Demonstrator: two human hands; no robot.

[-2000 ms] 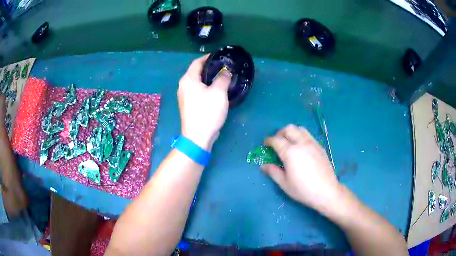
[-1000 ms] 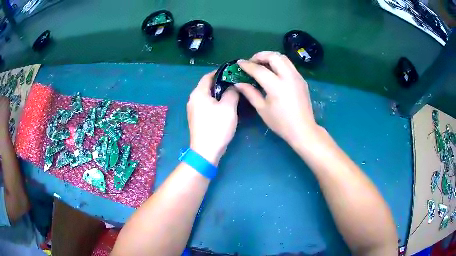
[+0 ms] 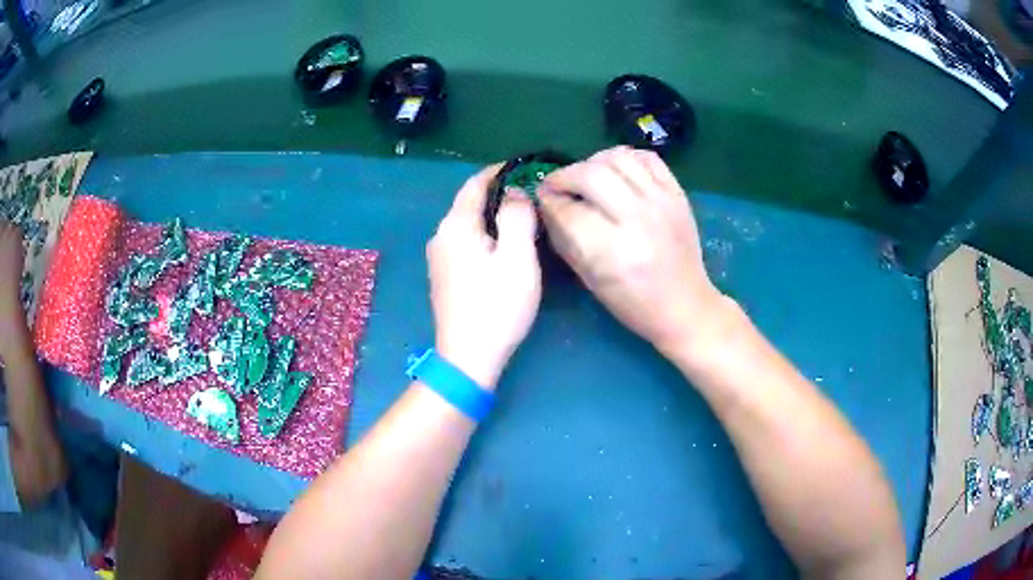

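Note:
A round black housing (image 3: pixel 495 199) is held at the far edge of the blue-green bench, partly covered by both hands. A green circuit board (image 3: pixel 529 176) lies in its open side. My left hand (image 3: pixel 485 266), with a blue band on the wrist, grips the housing from the left, thumb at the board. My right hand (image 3: pixel 634 232) is over the housing's right side, its fingers bunched at the board. Whether the right fingers grip the board or something small is hidden.
Several black housings, one of them here (image 3: pixel 409 95), lie on the dark green belt (image 3: pixel 510 79) beyond the bench. A pile of boards (image 3: pixel 244 340) is on red bubble wrap (image 3: pixel 329 306) at left. Cardboard (image 3: pixel 957 340) with wired boards is at right. Another person's arm (image 3: pixel 28 385) is far left.
My right hand has gone from the bench to the housing, bringing a green board. The board now sits in the housing. The fingers have since bunched closer over it. The belt housings have shifted left.

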